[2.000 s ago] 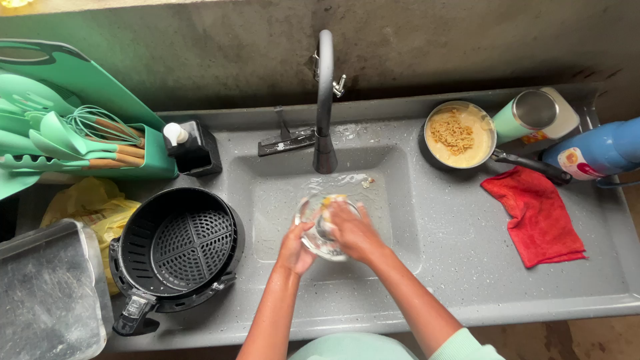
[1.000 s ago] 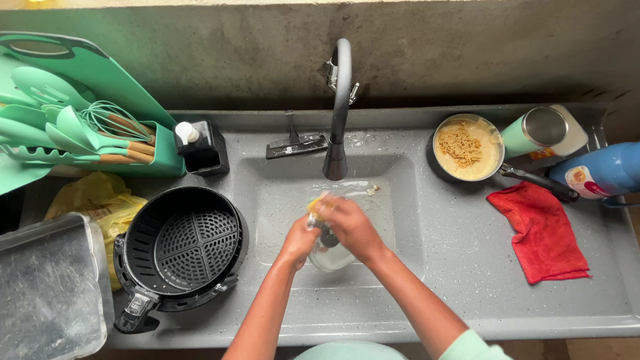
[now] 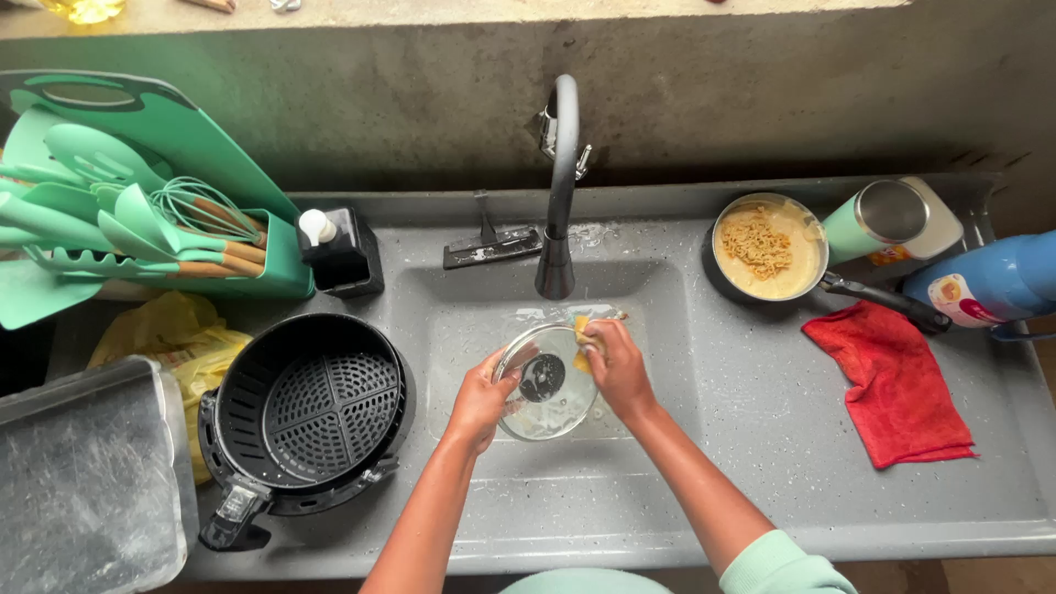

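Over the grey sink basin [image 3: 462,330], my left hand [image 3: 483,400] grips the left edge of a round glass lid [image 3: 557,417] with a dark knob [image 3: 542,378] at its middle. My right hand [image 3: 615,367] pinches a yellow sponge [image 3: 582,342] against the lid's upper right rim. Streaks that look like suds or water show on the glass. Above the lid stands the dark faucet [image 3: 563,181]; no running water can be made out from its spout. My left fingers behind the lid are partly visible through the glass.
Left of the basin are a black air fryer basket [image 3: 330,412], a clear plastic tray [image 3: 91,487], a soap dispenser [image 3: 340,252] and a green utensil holder [image 3: 285,256]. At right lie a pan with noodles [image 3: 767,247], a red cloth [image 3: 895,388], a green tumbler [image 3: 850,223] and a blue bottle [image 3: 990,276].
The hands were close together over the lid one second ago; now they are apart, the left at its left edge and the right with the sponge at its upper right rim.
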